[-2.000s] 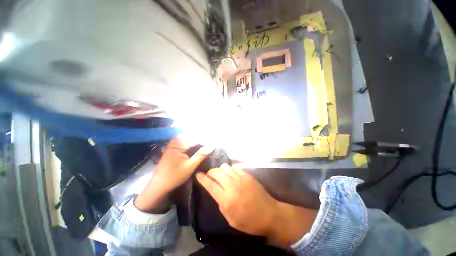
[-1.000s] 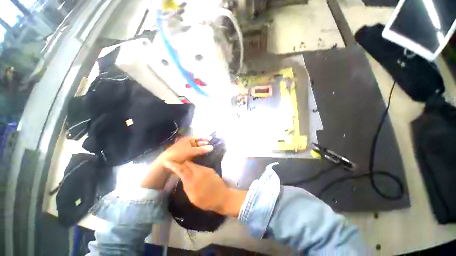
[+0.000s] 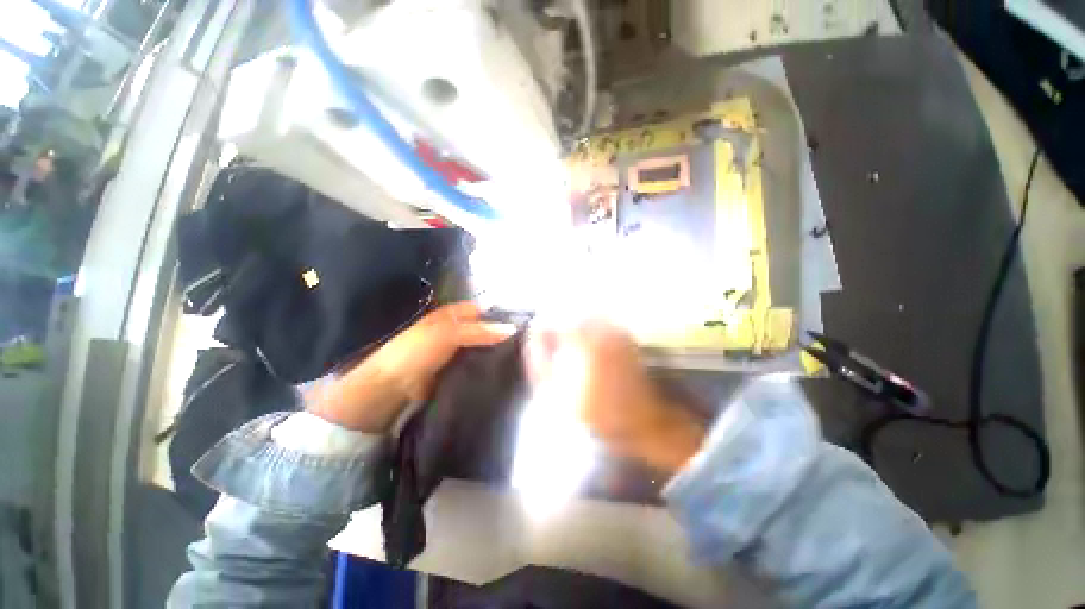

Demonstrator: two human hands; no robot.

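Note:
A black fabric piece [image 3: 466,416] lies under my hands in front of the sewing machine [image 3: 411,89]. My left hand [image 3: 411,363] holds its left part near the needle area, with the fingertips on the fabric. My right hand [image 3: 613,393] is at its right side, blurred and partly washed out by glare, so its finger grip is unclear. The machine lamp's white glare [image 3: 535,256] hides the needle and the stitching. The piece's lower left end hangs down in a narrow flap.
A heap of black bag bodies [image 3: 327,256] lies at the left. The yellow-edged plate [image 3: 750,226] is right of the needle. Snips [image 3: 863,371] and a looped black cord [image 3: 978,416] lie on the grey plate [image 3: 904,238]. A blue tube [image 3: 381,125] crosses the machine head.
My right hand has moved right, away from my left hand. The black piece is now spread wider between my hands, with its flap at the lower left. The view has shifted closer.

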